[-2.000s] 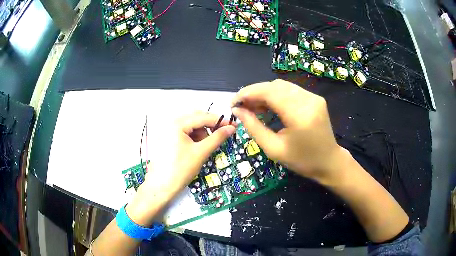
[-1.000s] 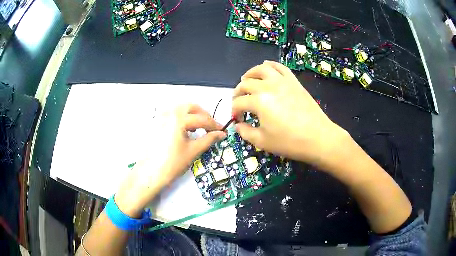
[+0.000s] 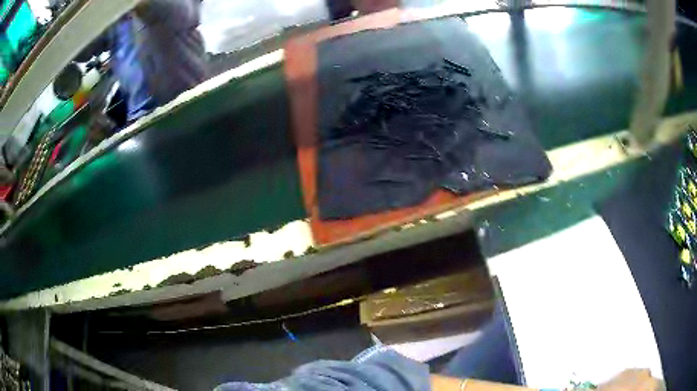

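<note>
A heap of thin black sleeves (image 3: 420, 99) lies on a black pad (image 3: 359, 191). The pad is on a reddish-brown board (image 3: 304, 114). My left forearm and denim sleeve run along the bottom edge. Part of a hand, which looks like my left hand (image 3: 636, 381), shows at the bottom right, cut off by the edge; its fingertips and any held item cannot be made out. My right hand is not in view. A bit of green circuit board (image 3: 581, 385) shows beside the hand, on the white sheet (image 3: 573, 298).
The green-topped conveyor (image 3: 206, 179) with its worn pale rail (image 3: 168, 267) crosses the view. Below it are a cardboard-like brown box (image 3: 428, 305) and dark space. Circuit board panels (image 3: 684, 221) stand at the right edge. A person's blue clothing shows at the top left.
The view has swung left, from the working panel to the sleeve heap. Both hands were together at the panel's wires; now only part of one shows low at the right.
</note>
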